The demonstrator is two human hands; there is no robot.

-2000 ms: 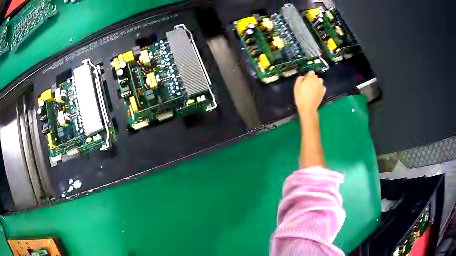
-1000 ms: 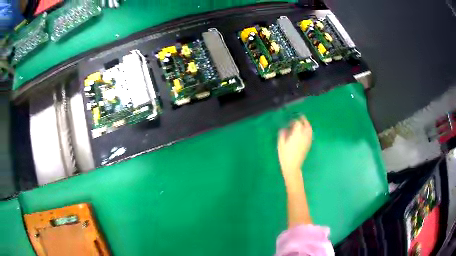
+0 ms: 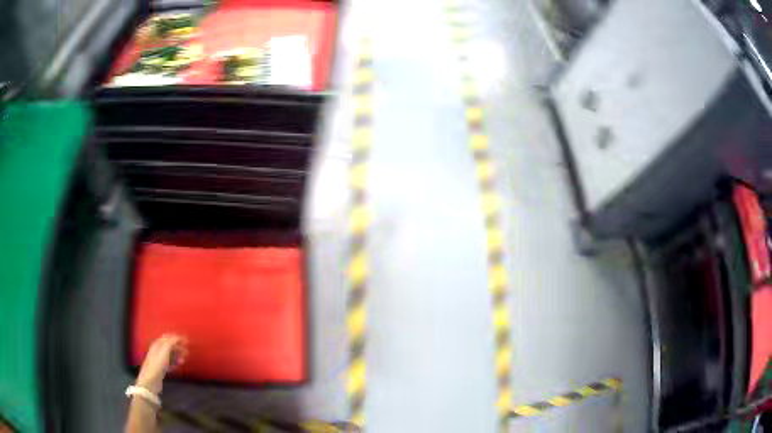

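My left hand point(image 3: 167, 352), with a pale band at the wrist, is at the lower left over the near left corner of a black tote's red lining point(image 3: 233, 309). The hand is blurred, its fingers loosely bent and a little apart, with nothing visible in it. I cannot tell whether it touches the tote. Beyond stands a stack of black totes point(image 3: 203, 165). The top one has a red lining with several circuit boards point(image 3: 169, 55) at its far left and near side. My right hand is out of the picture.
The green bench mat point(image 3: 30, 254) runs along the left edge. Pale floor point(image 3: 427, 254) with yellow-black tape point(image 3: 358, 245) lies right of the totes. A grey box-shaped unit point(image 3: 643, 101) stands at the upper right. Another black tote with red lining point(image 3: 759, 330) is at the right edge.
The view has swung right, from the row of boards on the bench to the totes and floor. The pink-sleeved right arm has left the picture; my left hand has come in.
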